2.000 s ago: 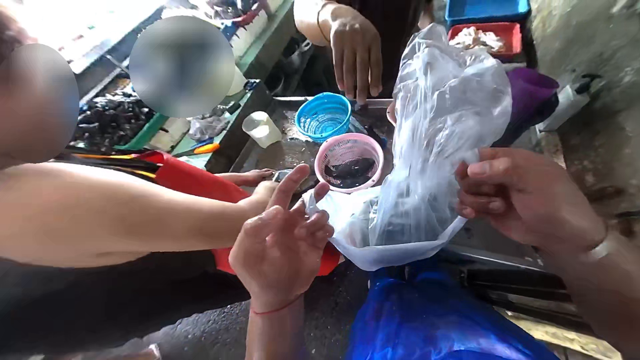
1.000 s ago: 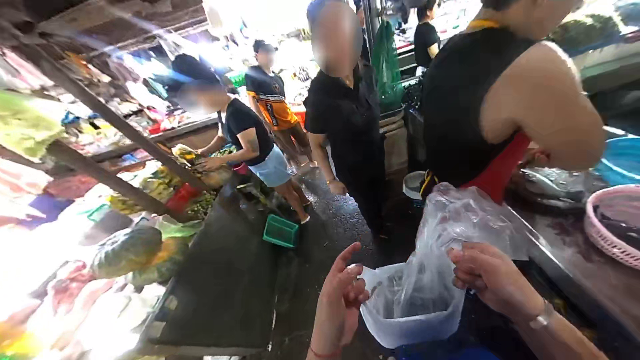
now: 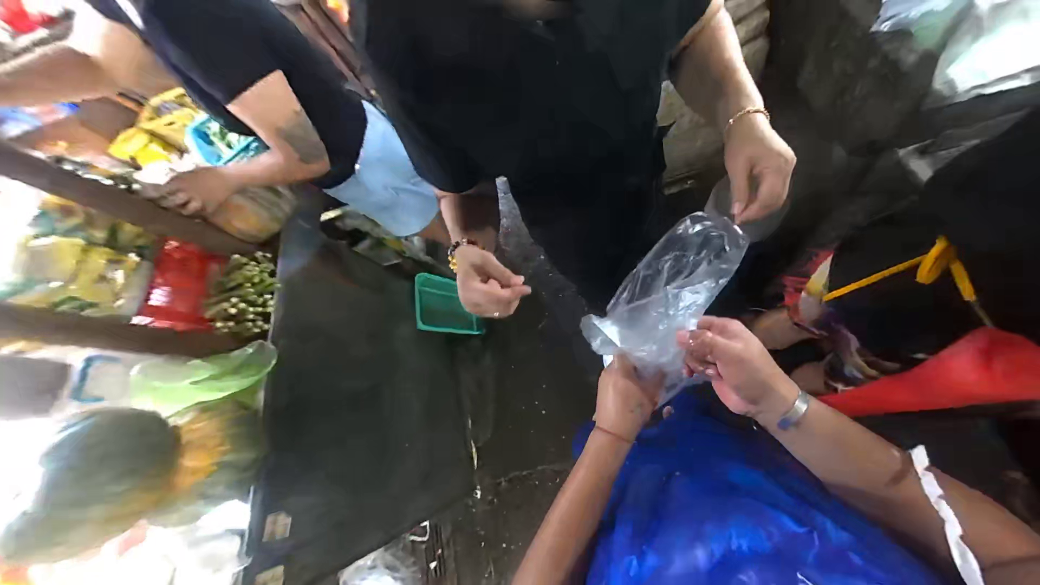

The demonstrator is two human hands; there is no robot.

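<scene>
A clear plastic bag (image 3: 678, 272) stands out above my two hands in the head view. My left hand (image 3: 627, 396) grips its lower left edge. On the right, my right hand (image 3: 731, 361), with a metal bracelet at the wrist, pinches the bag's lower right edge. A person in black faces me; that person's bare hand (image 3: 760, 175) with a thin bracelet is at the bag's upper end, and whether the fingers hold it cannot be told. The person's other hand (image 3: 487, 280), wearing a beaded bracelet, hangs left of the bag. What the bag contains, if anything, is unclear.
A green plastic basket (image 3: 447, 305) lies on the dark floor. Produce stalls with a large pumpkin-like gourd (image 3: 97, 479) and a red package (image 3: 176, 284) line the left, where another person reaches in. Red cloth (image 3: 951, 370) and a yellow strap (image 3: 881, 278) are at the right.
The view has swung away from the worktop with basins and then down. My hands now grip the bag low down, its body above them; the person in black is closer, one hand at the bag's end.
</scene>
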